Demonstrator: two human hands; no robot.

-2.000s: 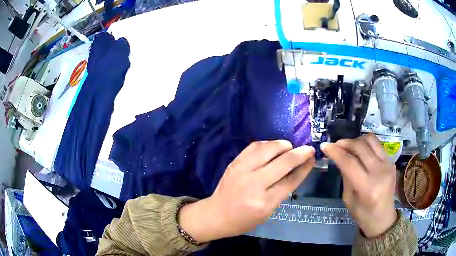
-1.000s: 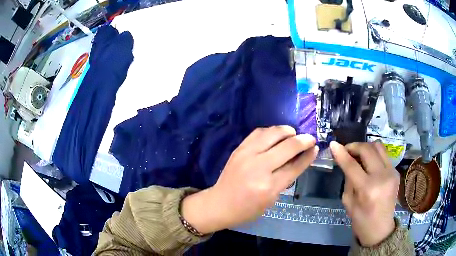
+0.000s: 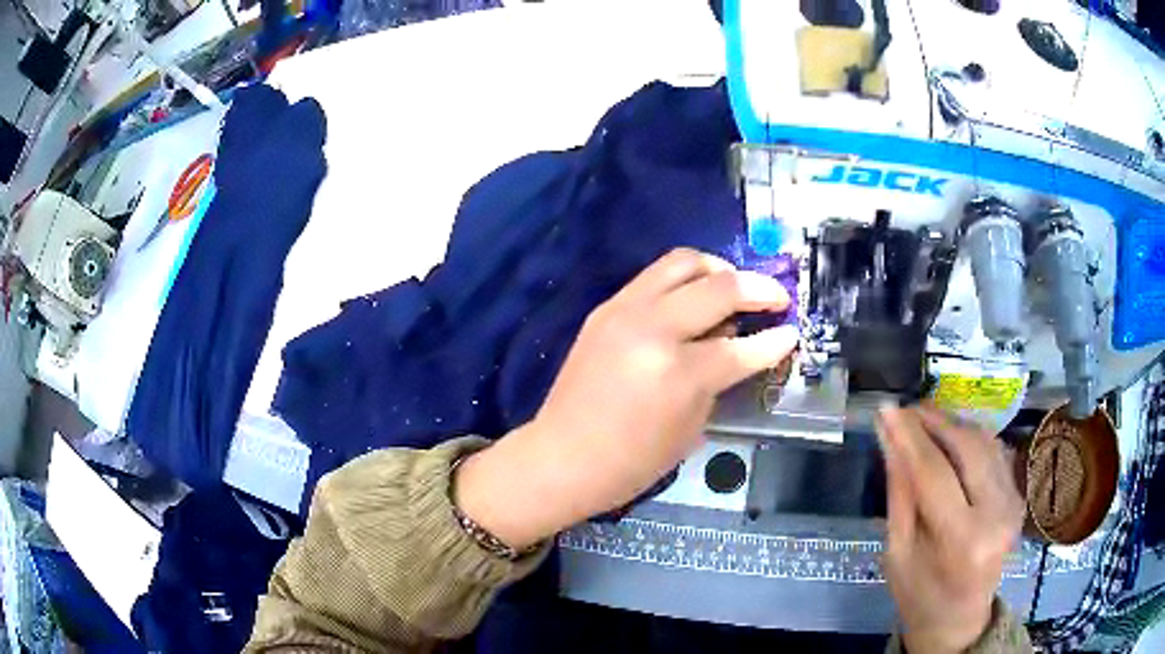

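Observation:
A navy garment piece (image 3: 511, 243) lies on the white table to the left of the JACK overlock machine (image 3: 879, 179). My left hand (image 3: 639, 371) pinches the cloth's edge between thumb and fingers, just left of the presser foot area (image 3: 818, 339). The cloth looks purple there under the lamp. My right hand (image 3: 952, 511) is blurred, in front of the machine below its dark mechanism, apart from my left hand. Its fingers are bent, and whether it holds anything cannot be told.
Another long navy garment (image 3: 236, 281) lies at the left, near orange-handled scissors (image 3: 189, 187). A navy pile (image 3: 217, 562) is below the table edge. A brown basket (image 3: 1071, 475) sits at the right, below the grey cylinders (image 3: 997, 271). A ruler (image 3: 715, 552) runs along the front edge.
My left hand has moved up along the machine's needle area with the cloth edge. My right hand has come away from the edge and moved down. The metal plate and front hole now show.

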